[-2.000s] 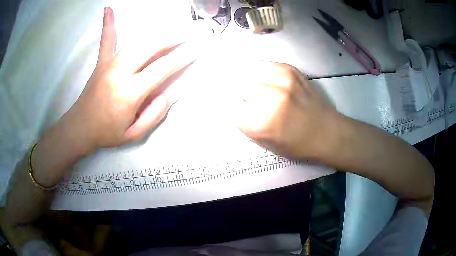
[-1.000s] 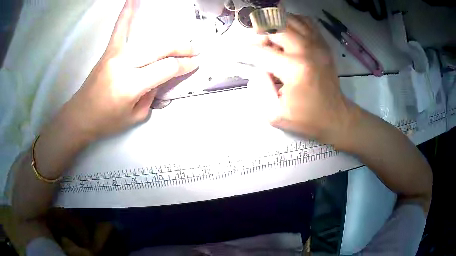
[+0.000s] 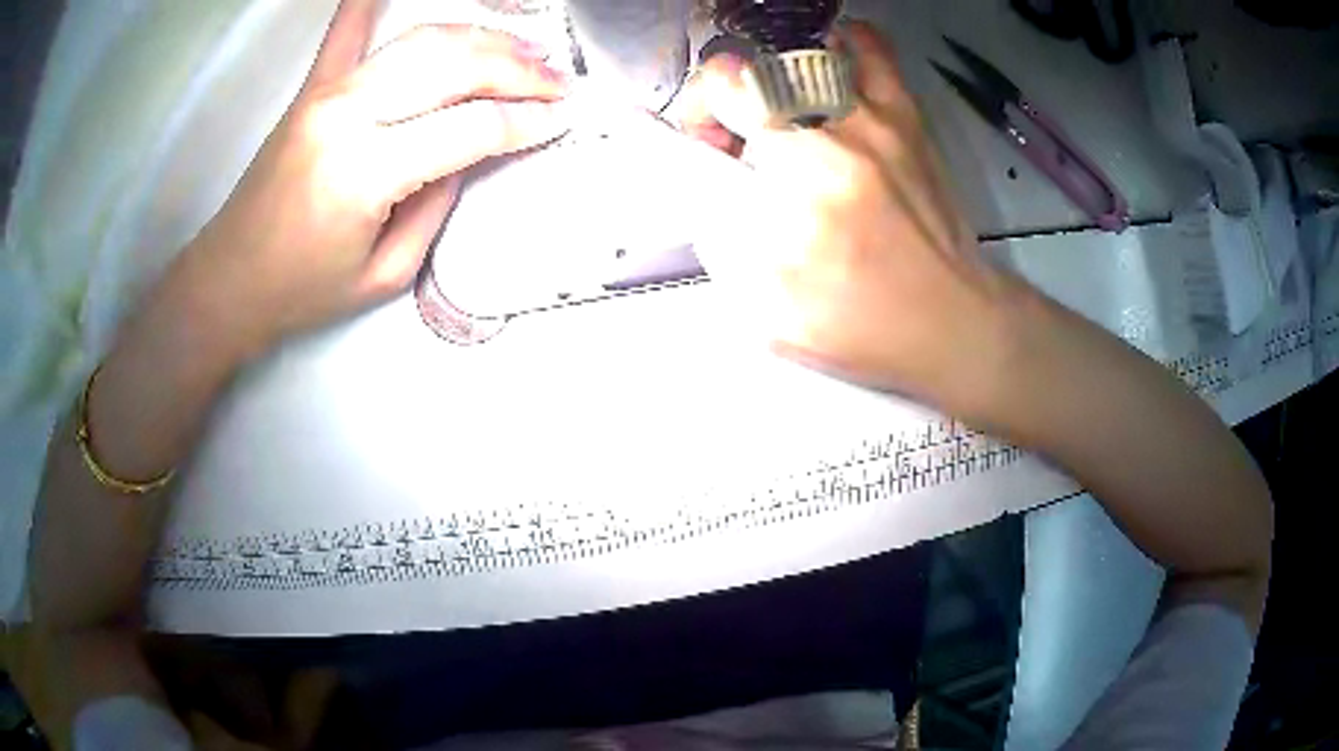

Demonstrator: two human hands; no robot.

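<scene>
White fabric lies bunched at the left and runs under my left hand toward the needle area, where glare hides its edge. My left hand rests on the fabric left of the needle, with thumb and fingers near its edge. My right hand is right of the needle, partly behind the ribbed brassy dial, its fingertips close together near the presser foot area. The glare hides what the right fingertips touch. The pale machine head is at the top centre.
Pink-handled thread snips lie right of the machine. Black looped scissors handles are farther back. White strips with a printed label lie at the right. A ruler scale runs along the table's curved front edge. The bed's rounded plate end shows at centre left.
Both hands have moved back toward the needle, the right one reaching up beside the dial. The fabric has shifted back too, uncovering the machine bed and its plate.
</scene>
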